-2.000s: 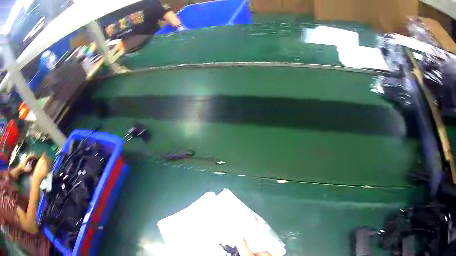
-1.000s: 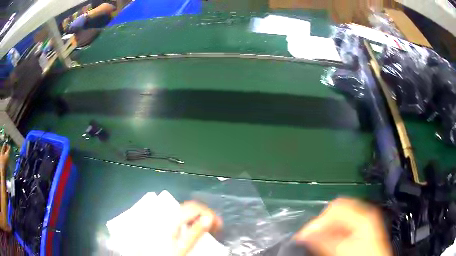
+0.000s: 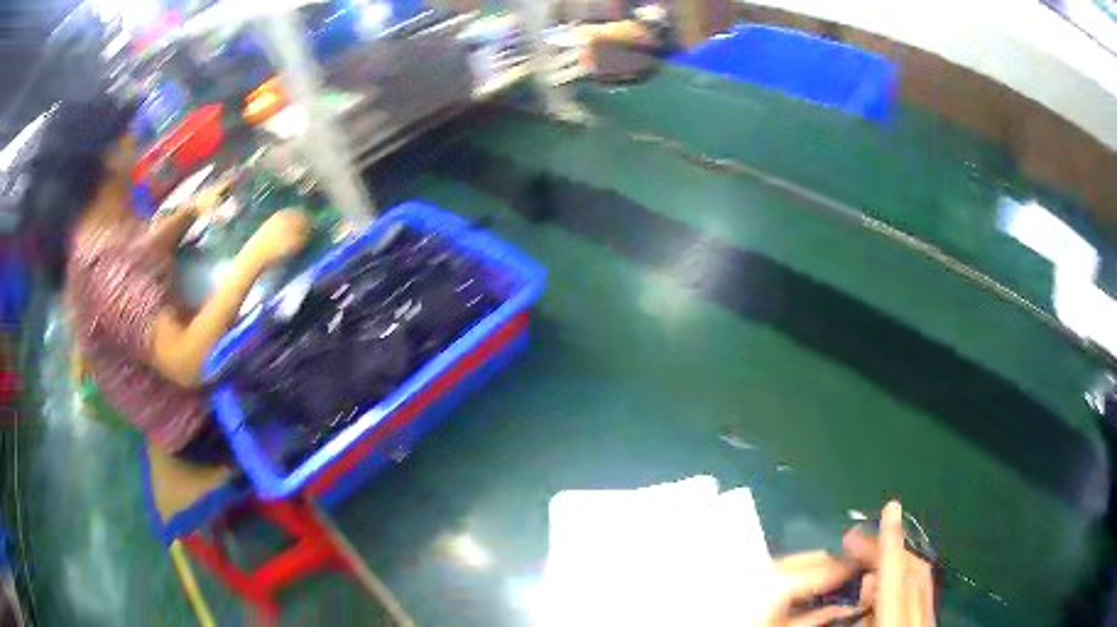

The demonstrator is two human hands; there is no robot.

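Note:
My left hand (image 3: pixel 811 588) is low in the picture, at the right edge of a bright white stack of sheets (image 3: pixel 655 557). My right hand (image 3: pixel 904 582) is close beside it, one finger pointing up. Both are blurred and cut off by the bottom edge. Their fingers meet around a small dark item, and a thin adapter cord (image 3: pixel 916 529) loops at the right fingertips. Whether an adapter block hangs below is hidden.
A blue basket (image 3: pixel 533 284) full of black adapters stands at left above a red stool (image 3: pixel 288 570). A person (image 3: pixel 135 319) reaches beside it. A small dark item (image 3: pixel 735 437) lies on the green surface. A blue bin (image 3: pixel 796 71) stands at the back.
The view has swung left, so basket and sheets appear further right. My hands, apart a second ago with clear plastic between them, are now together. The clear bag is not discernible.

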